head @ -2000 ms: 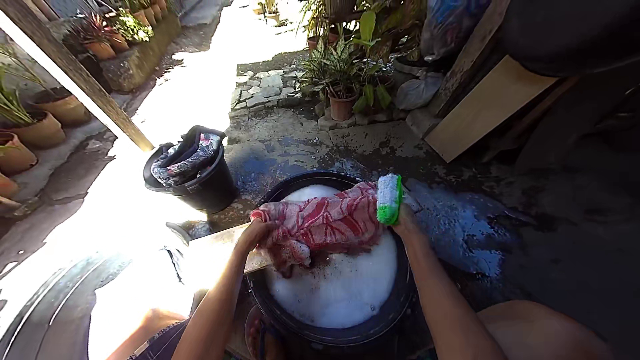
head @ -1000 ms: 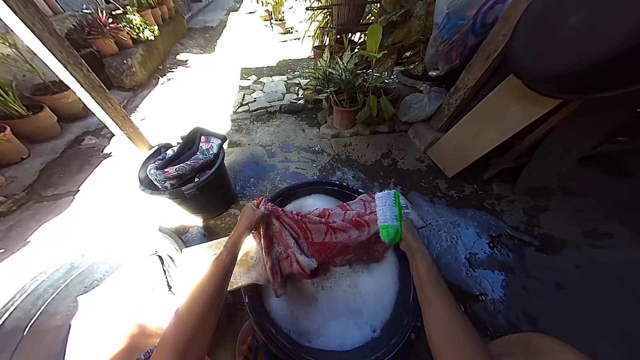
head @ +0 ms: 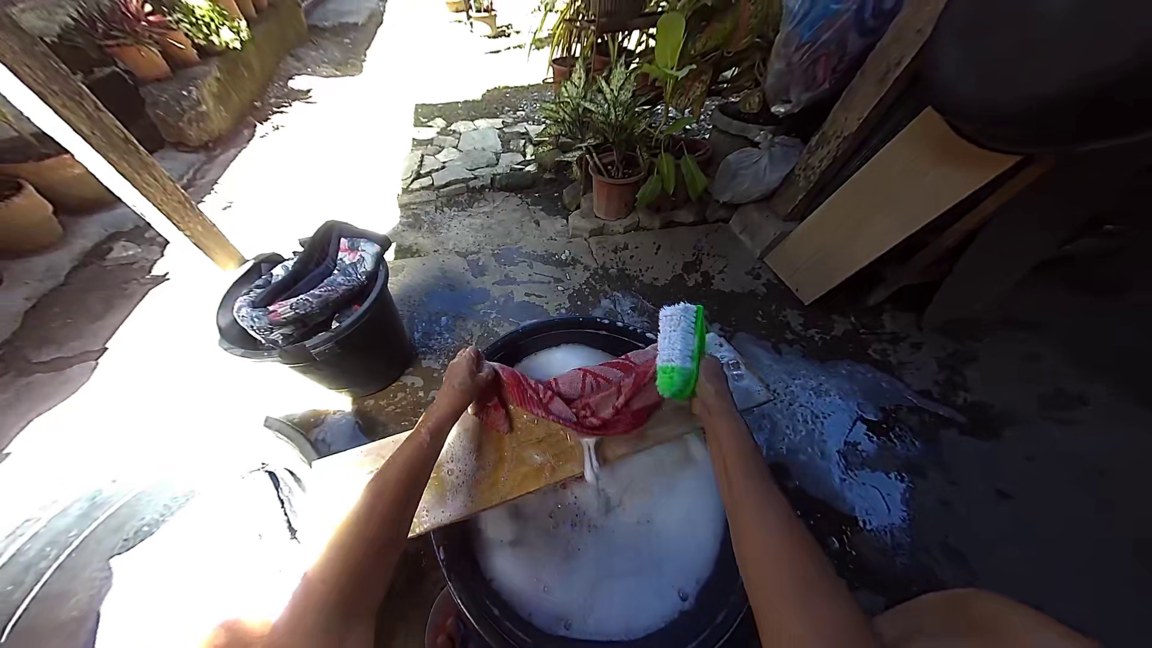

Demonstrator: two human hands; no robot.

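A wet red and pink patterned cloth (head: 589, 393) is stretched between my hands above a wooden board (head: 513, 463), and suds drip from its sagging middle. My left hand (head: 466, 382) grips its left end. At the right end, my right hand (head: 711, 389) holds a scrub brush (head: 681, 351) with a green base and white bristles, its bristles facing left; the fingers and the cloth's right end are partly hidden behind the brush. The board lies across a round black tub (head: 445, 558) filled with foamy water.
Beyond the tub on the left stands a black bucket (head: 360, 346) holding patterned fabric (head: 310, 292). A slanted wooden post (head: 135, 148) is at left, and a leaning wooden panel (head: 891, 202) at right. A potted plant (head: 616, 189) stands ahead. The concrete floor (head: 558, 261) is wet.
The cloth, which hung wide and covered much of the board, is now bunched into a narrow, sagging strip. More of the board shows, and liquid drips from the cloth.
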